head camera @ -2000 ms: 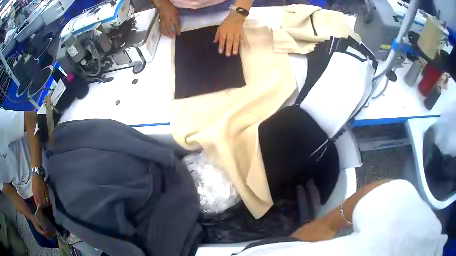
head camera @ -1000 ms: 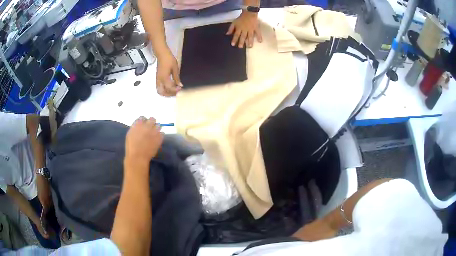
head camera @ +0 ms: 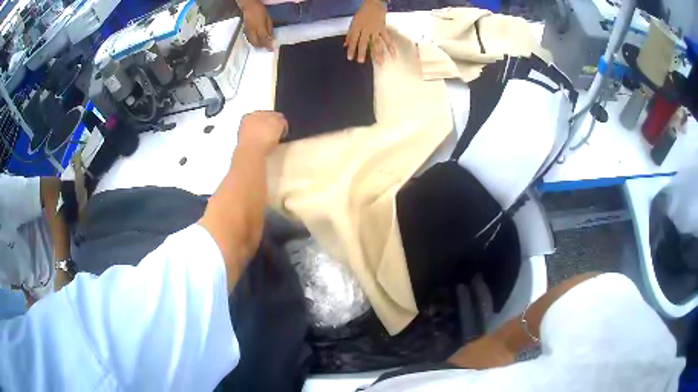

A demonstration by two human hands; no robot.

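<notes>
A black square panel [head camera: 325,88] lies on cream fabric [head camera: 383,164] that drapes over the table edge. My left hand [head camera: 264,129] reaches in from the lower left, fingers curled closed at the panel's near left corner. The fingertips are partly hidden, but they appear to grip the corner. Across the table, a person's hand [head camera: 367,34] lies at the panel's far right edge, and their other hand [head camera: 258,27] is by the far left corner. My right hand is not identifiable in view. Dark grey fabric [head camera: 260,321] lies partly under my left arm.
The trough rim [head camera: 536,279] surrounds black material and crumpled clear plastic [head camera: 333,287]. White panels with black edging [head camera: 509,142] lie right of the cream fabric. A sewing machine [head camera: 145,65] stands at left. A person's white-sleeved arm [head camera: 497,348] is at lower right.
My left hand has moved up from above the grey fabric to the panel's near left corner. The person across has drawn one hand back from that corner to the far left.
</notes>
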